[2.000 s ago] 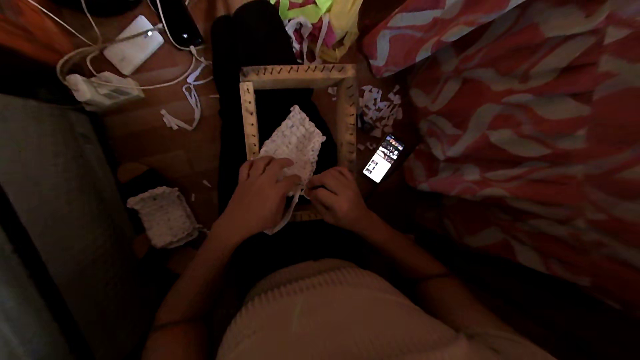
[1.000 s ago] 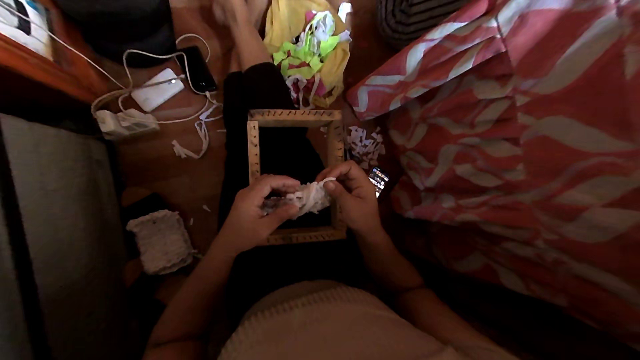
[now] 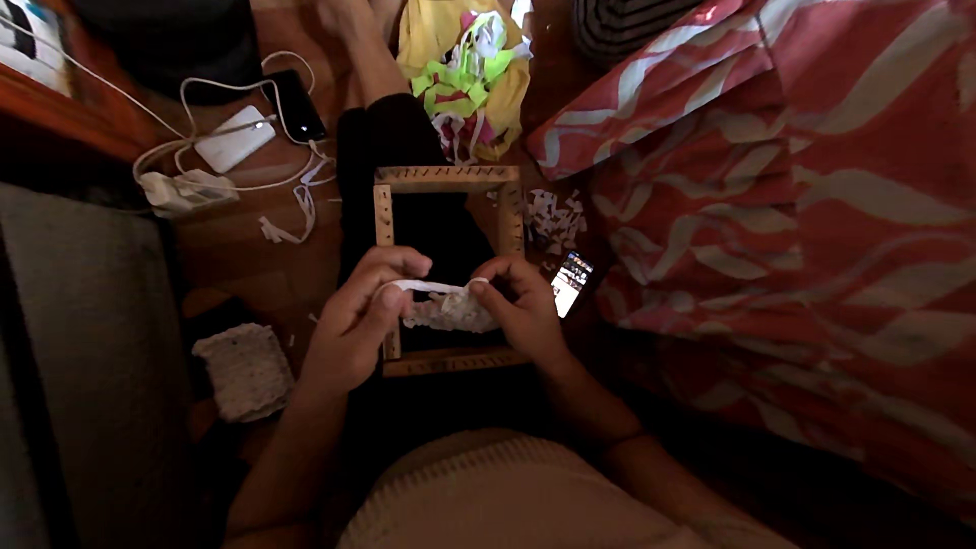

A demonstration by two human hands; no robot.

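A wooden peg loom frame (image 3: 448,177) with rows of nails lies across my lap. Over its lower half, my left hand (image 3: 366,313) pinches a white fabric strip (image 3: 427,286) between thumb and fingers. At the strip's other end, my right hand (image 3: 518,301) grips the edge of a bunched white woven piece (image 3: 454,311). The strip runs nearly level between both hands, above the piece. My fingers hide part of the weave and of the frame's sides. Another pale woven square (image 3: 245,372) lies at the lower left.
Yellow cloth (image 3: 507,99) with green, white and pink strips lies beyond the frame. White scraps (image 3: 555,219) and a lit phone (image 3: 572,284) are right of it. A white power bank (image 3: 235,139), a dark phone (image 3: 293,107), cables and a power strip (image 3: 187,192) lie left. Red patterned fabric (image 3: 862,229) hangs right.
The woven piece, spread over the frame two seconds ago, is now bunched between my hands. A white strip now stretches between my fingers. The view has shifted, showing more of the far floor.
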